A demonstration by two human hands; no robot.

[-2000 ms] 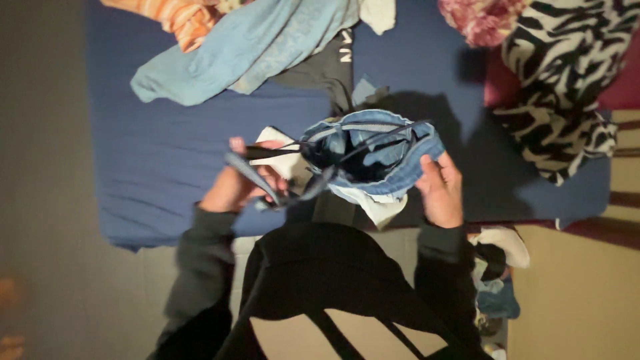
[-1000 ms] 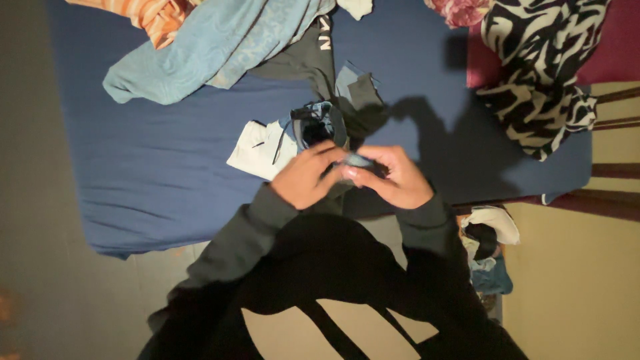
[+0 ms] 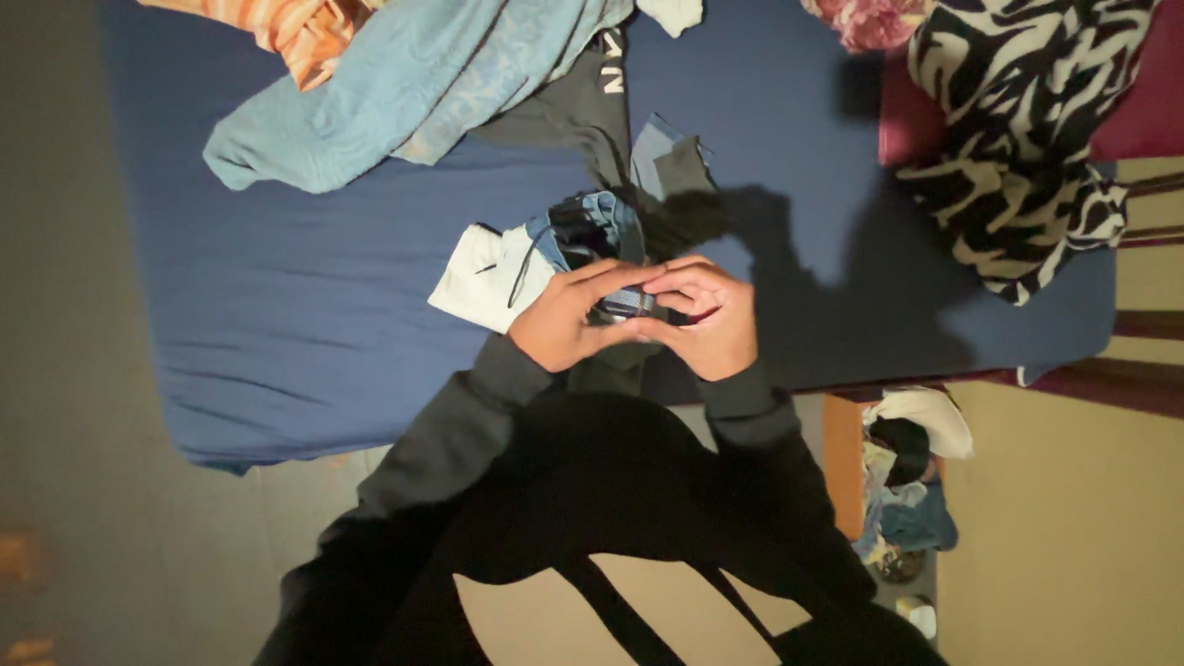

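Observation:
A small blue denim item (image 3: 601,217), perhaps a drawstring bag, lies with its dark opening upward near the bed's front edge, white cloth (image 3: 486,277) spread at its left and a dark cord loop over it. Just in front, my left hand (image 3: 569,314) and my right hand (image 3: 708,310) meet at the fingertips around a small bluish striped piece (image 3: 627,302). Fingers partly hide that piece, so which hand grips it is hard to tell. Behind and to the right are a light-blue and dark-grey fabric piece (image 3: 689,171) and a dark garment (image 3: 564,116) with white lettering.
The bed has a blue sheet (image 3: 277,305). A light-blue towel-like cloth (image 3: 370,111) and orange striped fabric (image 3: 310,37) lie at the back left. Black-and-white patterned fabric (image 3: 1008,139) and a pink item (image 3: 869,18) are at the right. An open box (image 3: 844,462) with clothes stands below the bed's right side.
Two seconds ago my hands were apart, the right on the denim item's rim and the left at its straps. Both have come together in front of it, and the item now rests on the bed.

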